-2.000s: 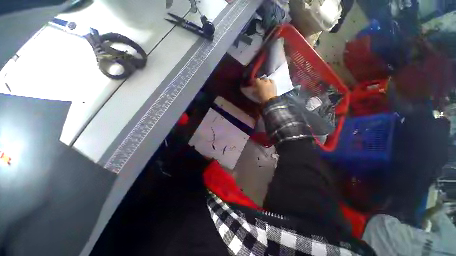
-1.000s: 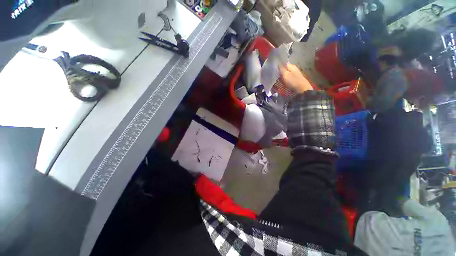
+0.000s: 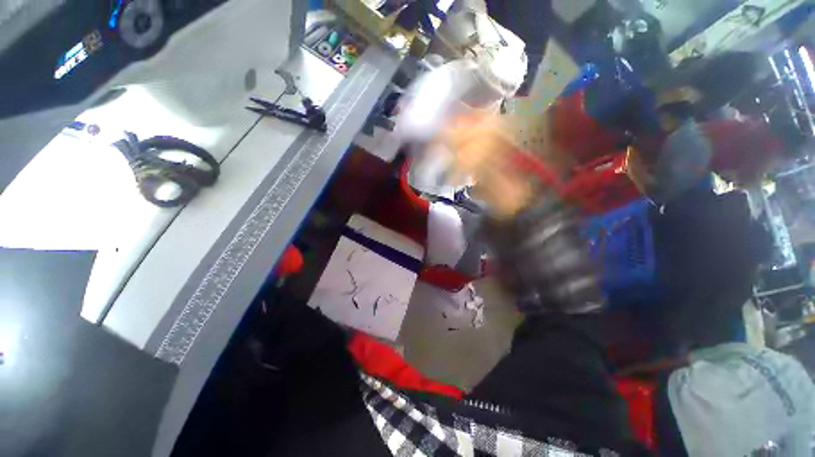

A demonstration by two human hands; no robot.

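My right hand (image 3: pixel 487 156) is blurred above the red plastic basket (image 3: pixel 412 189). It holds a light piece (image 3: pixel 431 103), pale and blurred, at its far side. More pale pieces (image 3: pixel 444 234) lie in the basket, partly hidden by my hand and sleeve. My left hand is not in view. The dark grey fabric panel (image 3: pixel 80 357) lies on the machine table at the lower left.
Fabric scissors (image 3: pixel 170 170) and thread snips (image 3: pixel 290 113) lie on the white table, beside the table-edge ruler (image 3: pixel 259 219). A blue crate (image 3: pixel 623 250) and a red crate (image 3: pixel 608 178) stand at the right. A person (image 3: pixel 706 241) is at the right.
My right hand has lifted from inside the basket with a light piece and moved up and left. The view has shifted, showing more of the machine head and the far table edge.
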